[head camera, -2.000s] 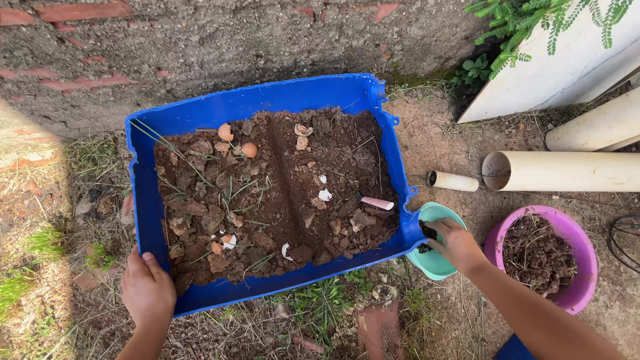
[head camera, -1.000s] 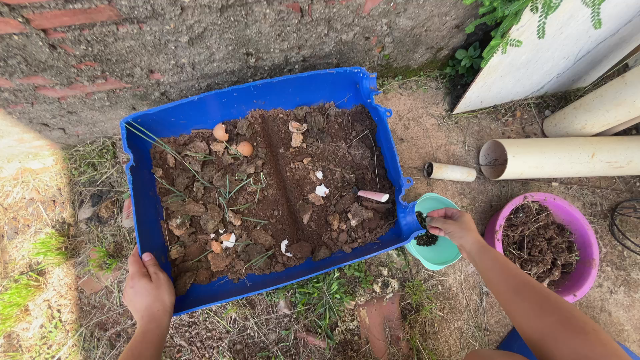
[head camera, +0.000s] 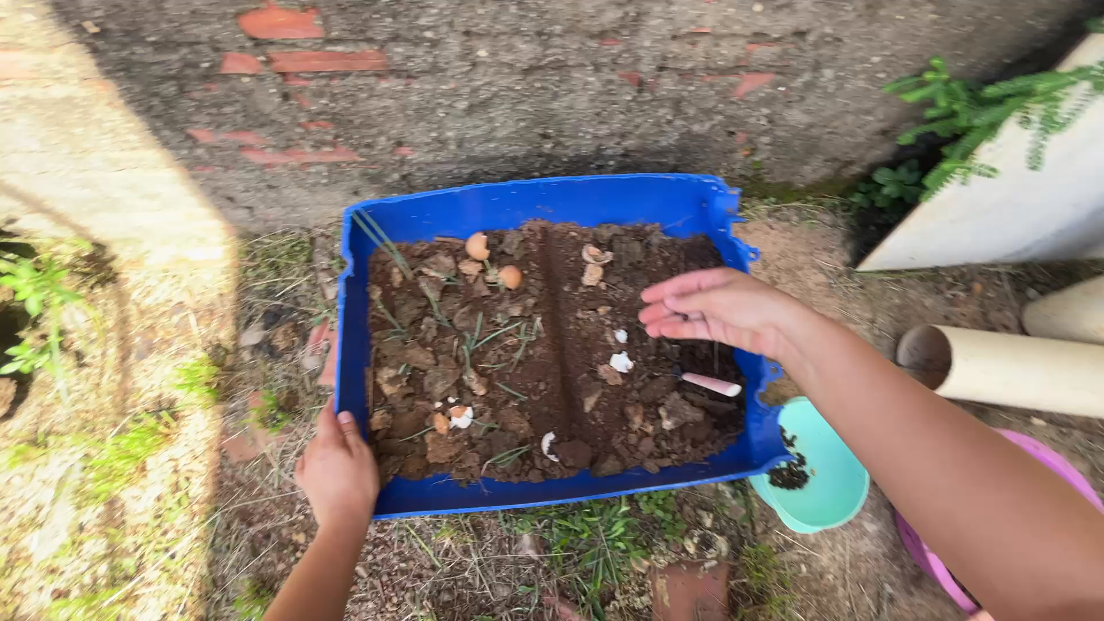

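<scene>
A blue plastic tub [head camera: 535, 191] holds brown soil [head camera: 517, 345] with a straight furrow [head camera: 556, 345] running through it. Brown eggshells [head camera: 510, 277], white eggshell pieces [head camera: 621, 362] and green sprigs [head camera: 474, 345] lie on the soil. My left hand [head camera: 341, 470] grips the tub's lower left corner. Over the right part of the soil hovers my right hand [head camera: 716, 306], palm partly up, fingers together and slightly curled; a small dark bit shows at the fingers. Below it a tool's pink handle [head camera: 711, 384] sticks out of the soil. A turquoise bowl [head camera: 828, 483] with dark granules [head camera: 789, 470] stands by the tub's lower right corner.
A rough wall with exposed bricks [head camera: 328, 60] rises behind the tub. At the right are a cream pipe [head camera: 1018, 366], a leaning white panel [head camera: 992, 207] and a pink basin [head camera: 936, 561], partly behind my right arm. Weeds [head camera: 604, 535] and a brick piece [head camera: 690, 591] lie in front.
My right hand has left the turquoise bowl and moved up and left over the soil. My left hand stays on the tub's corner. The view has shifted noticeably.
</scene>
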